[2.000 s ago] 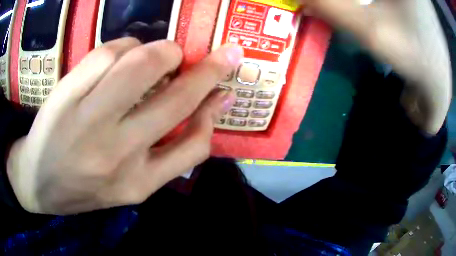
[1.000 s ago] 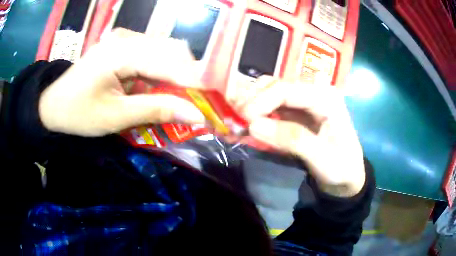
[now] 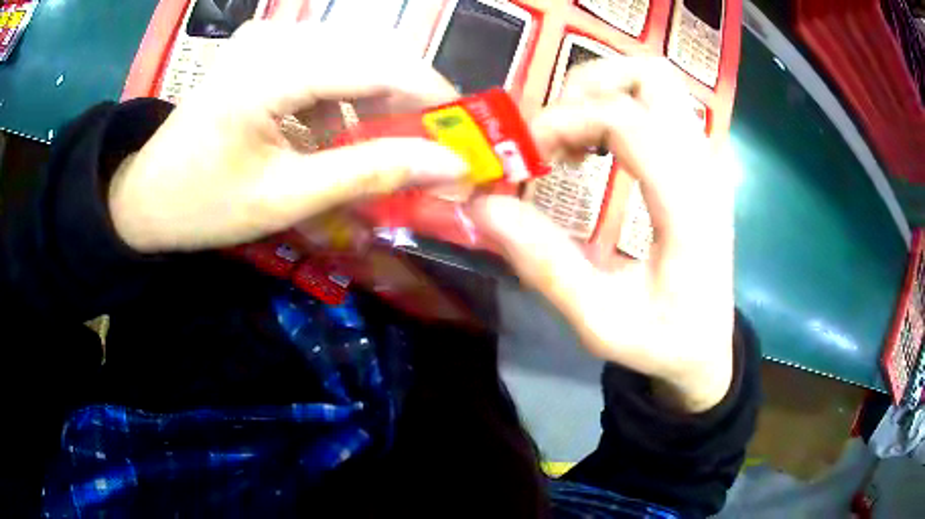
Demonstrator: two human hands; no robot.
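Note:
My left hand (image 3: 254,152) holds a red and yellow label sheet (image 3: 482,137) between thumb and fingers, above the near edge of the tray. More of the sheet hangs below this hand, with red labels (image 3: 323,279) and a clear, shiny part. My right hand (image 3: 649,223) is at the sheet's right end, thumb and fingers apart on either side of its edge; whether it touches the sheet is unclear. Behind the hands, bar phones (image 3: 480,46) with dark displays and pale keypads lie in the red phone tray (image 3: 152,51).
The green bench top (image 3: 801,233) curves around the right side. Stacked red trays (image 3: 852,61) stand at the upper right. Another red tray edge (image 3: 906,314) shows at the far right. Red-yellow label sheets (image 3: 12,25) lie at the upper left.
Two seconds ago my left hand was on a labelled phone in the tray. Since then both hands have come together over the label sheet, and its red-yellow end has risen and turned flatter to view.

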